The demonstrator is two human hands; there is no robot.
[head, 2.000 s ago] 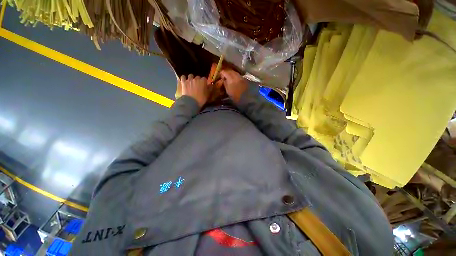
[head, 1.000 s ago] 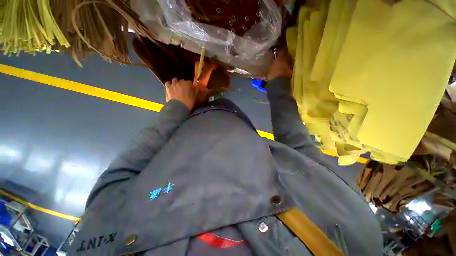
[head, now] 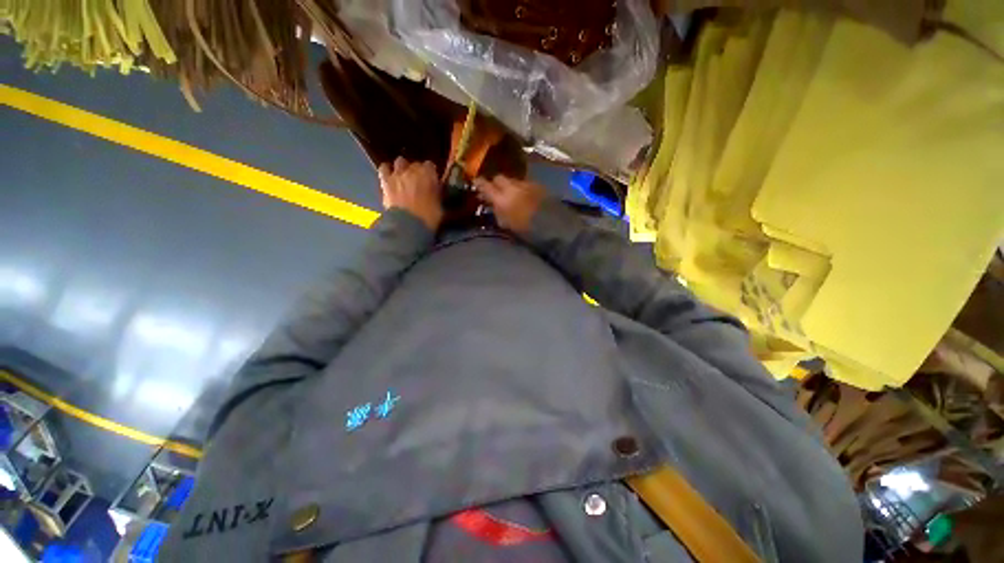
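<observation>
A brown tote bag body (head: 380, 110) with a dark inside lies in front of my waist, below the table edge. Bright orange material (head: 498, 152) shows at its mouth. A thin yellow rod or strip (head: 467, 134) stands up from there. My left hand (head: 412, 189) grips the bag's near edge, fingers curled over it. My right hand (head: 511, 200) is close beside it, fingers closed on a small dark item with metal glints (head: 478, 205). The item is mostly hidden and too small to identify.
A crumpled clear bag (head: 528, 94) of dark brown pieces lies beyond my hands. Yellow panels (head: 870, 198) are stacked at right. Yellow strap bundles (head: 88, 33) and brown strap bundles (head: 237, 55) hang at upper left. A blue bin (head: 597, 192) shows under the table edge.
My right hand left the bag, reached right to the table edge, and is now back beside my left hand with the dark item. The black tool seen hanging there earlier no longer shows.
</observation>
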